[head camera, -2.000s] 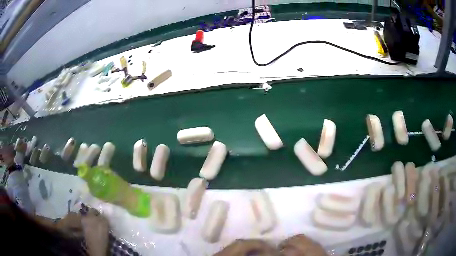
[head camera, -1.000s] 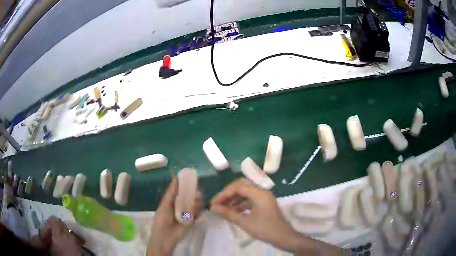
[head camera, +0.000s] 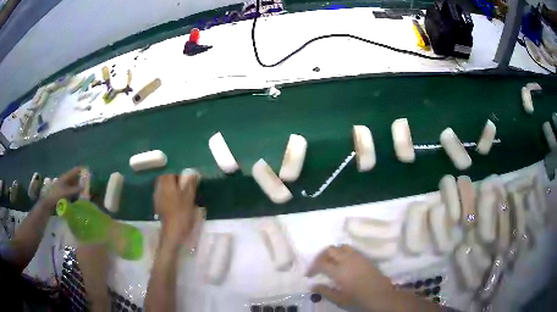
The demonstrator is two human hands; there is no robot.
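My left hand (head camera: 176, 201) is at the near edge of the belt, its fingers closed around an off-white device housing (head camera: 190, 177), mostly hidden by the hand. Another housing (head camera: 198, 226) lies partly behind this hand. My right hand (head camera: 349, 273) is low over the bench, blurred, fingers apart, with nothing visible in it. A dark round pad (head camera: 316, 298) lies just below its fingertips. A sticker sheet with dark dots (head camera: 273, 308) shows at the bottom edge. Two loose housings (head camera: 278, 245) (head camera: 220, 257) lie on the bench between my hands.
A heap of housings (head camera: 488, 213) covers the bench at right. Several housings and thin white strips (head camera: 330, 175) lie on the green belt (head camera: 342, 97). A green bottle (head camera: 101, 228) and a neighbour's hands and arms (head camera: 61, 186) are at left. A black power unit (head camera: 449, 30) stands on the far shelf.
My left hand has moved from in front of me, where it held up a housing, left to the belt edge. My right hand has unpinched and dropped to the bench. The view has shifted.
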